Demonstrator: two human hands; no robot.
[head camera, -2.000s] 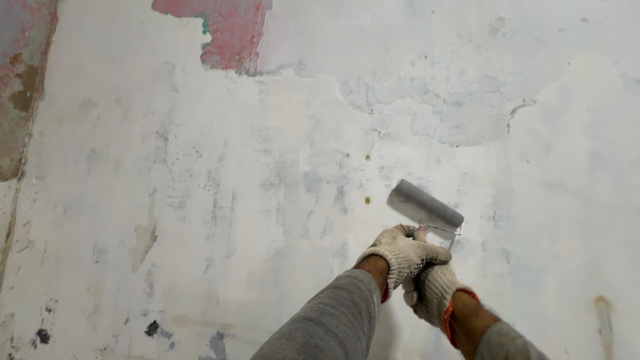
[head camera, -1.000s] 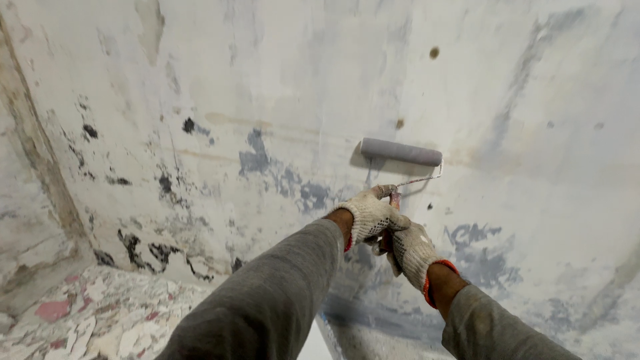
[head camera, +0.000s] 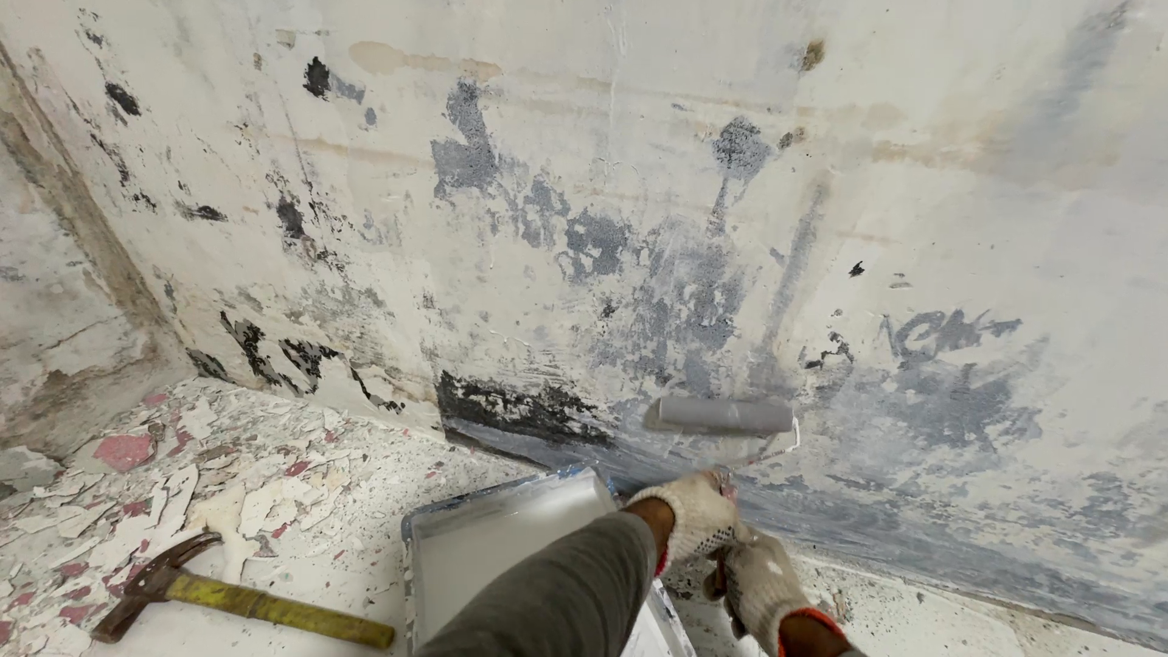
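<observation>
A grey paint roller (head camera: 725, 416) lies against the low part of the patchy wall (head camera: 566, 310), its wire frame bending down at the right end. Both hands wear knitted work gloves and are closed on the roller's handle, which they mostly hide. My left hand (head camera: 698, 516) is the upper one, close below the roller. Lower and to the right, my right hand (head camera: 762, 584) grips the handle's lower part. Under my left forearm stands a paint tray (head camera: 484, 529) with pale liquid in it; the sleeve covers part of it.
A claw hammer with a yellow handle (head camera: 283, 619) lies on the floor left of the tray. Paint flakes and plaster chips (head camera: 173, 474) cover the floor at the left. A rough wall corner (head camera: 100, 237) rises at the far left. Dark patches mark the wall's base.
Both hands have moved the roller down the wall, from the pale upper area to near the base. The view has tilted down, bringing the tray and hammer into sight.
</observation>
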